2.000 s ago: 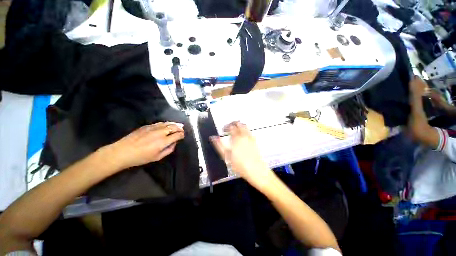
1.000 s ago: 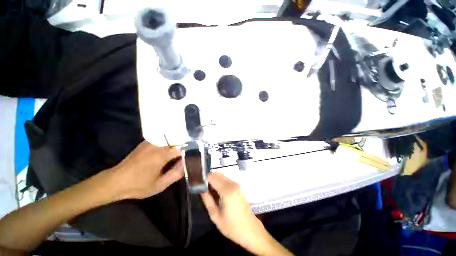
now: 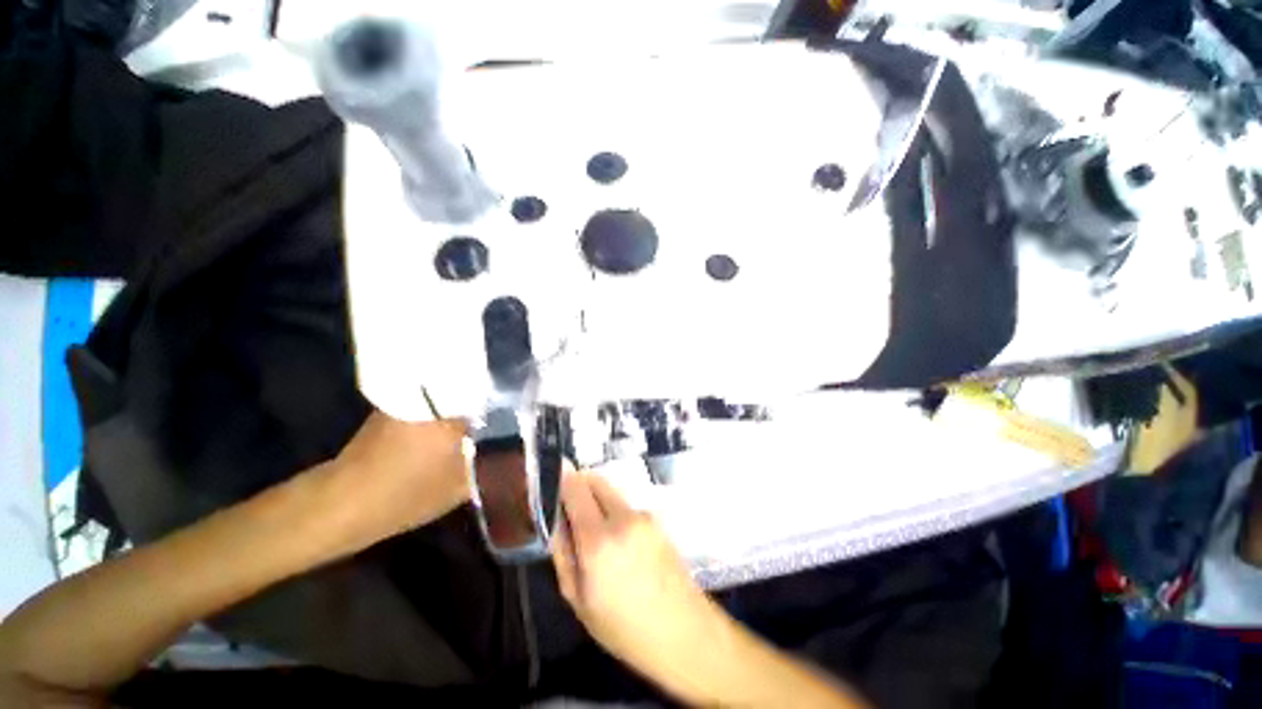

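The black garment piece (image 3: pixel 222 319) lies left of and below the white machine head (image 3: pixel 747 319) and hangs over the table's front edge. The shiny take-up lever guard (image 3: pixel 508 485) sticks out at the head's left end and hides the needle area. My left hand (image 3: pixel 408 471) rests on the cloth just left of the guard, its fingertips partly hidden behind it. My right hand (image 3: pixel 609 547) is just right of the guard, with fingertips at the cloth's edge. Whether the fingers pinch the cloth cannot be seen.
A black fabric strip (image 3: pixel 955 236) drapes over the head. Yellow-handled snips (image 3: pixel 1017 423) lie under the arm. The ruler-marked table edge (image 3: pixel 858 543) runs to the right. Blue tape (image 3: pixel 67 374) is on the left. Part of another person shows at the right edge (image 3: pixel 1232 554).
The view has moved much closer to the machine head. Both hands have come together around the needle area, and the narrow black piece once under my right hand is now mostly hidden.
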